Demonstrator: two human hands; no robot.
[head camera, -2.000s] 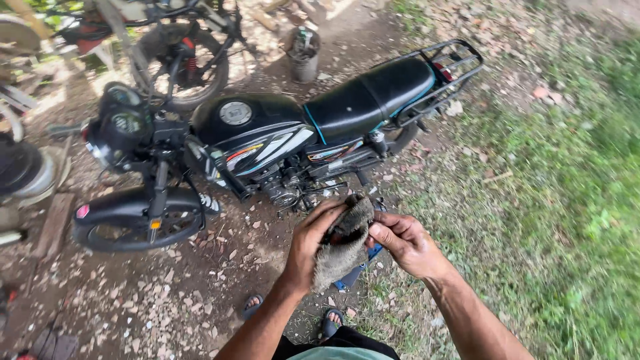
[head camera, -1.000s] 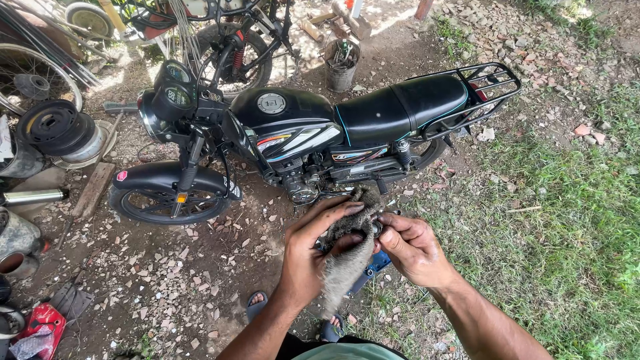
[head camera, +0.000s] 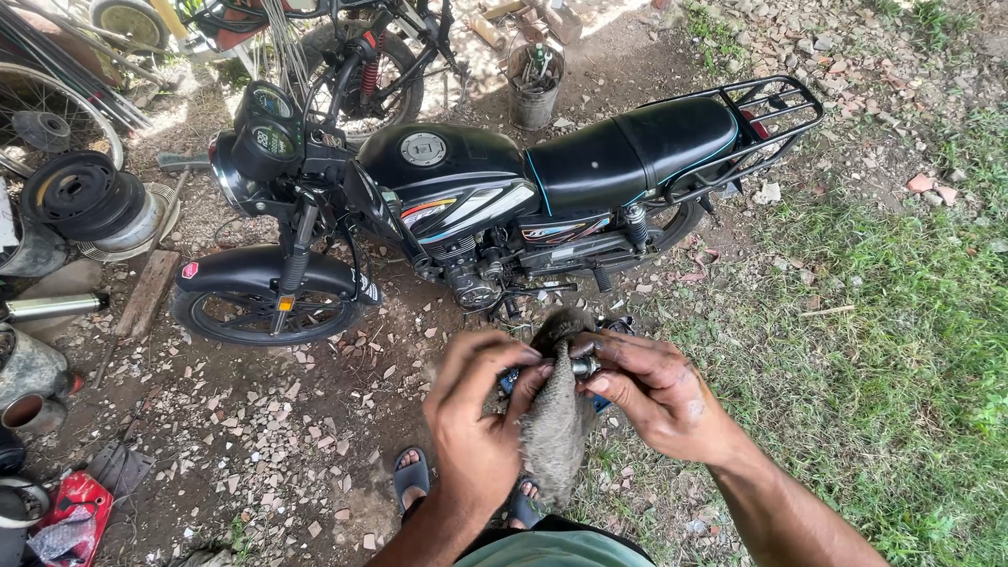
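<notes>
Between my hands hangs a grey, dirty cloth rag (head camera: 555, 433). My left hand (head camera: 484, 409) pinches its upper edge between thumb and fingers. My right hand (head camera: 661, 394) grips a small shiny metal part (head camera: 584, 366) against the rag; its exact kind cannot be told. Both hands are close together, with dark smudges on the right fingers. Beyond them a black motorcycle (head camera: 449, 169) stands upright, front wheel to the left. Something blue and some dark metal lie low behind the hands, mostly hidden.
A metal bucket (head camera: 531, 102) with tools stands behind the motorcycle, near a second, partly stripped motorcycle (head camera: 378, 71). Wheel rims (head camera: 79, 197), a wooden plank (head camera: 148, 295), metal containers (head camera: 31, 370) and a red object (head camera: 79, 504) lie at left. Stony soil meets grass (head camera: 890, 354) at right.
A shiny metal part now shows at my right fingertips beside the rag. My left fingers have shifted along the rag, which hangs lower. The view has moved somewhat.
</notes>
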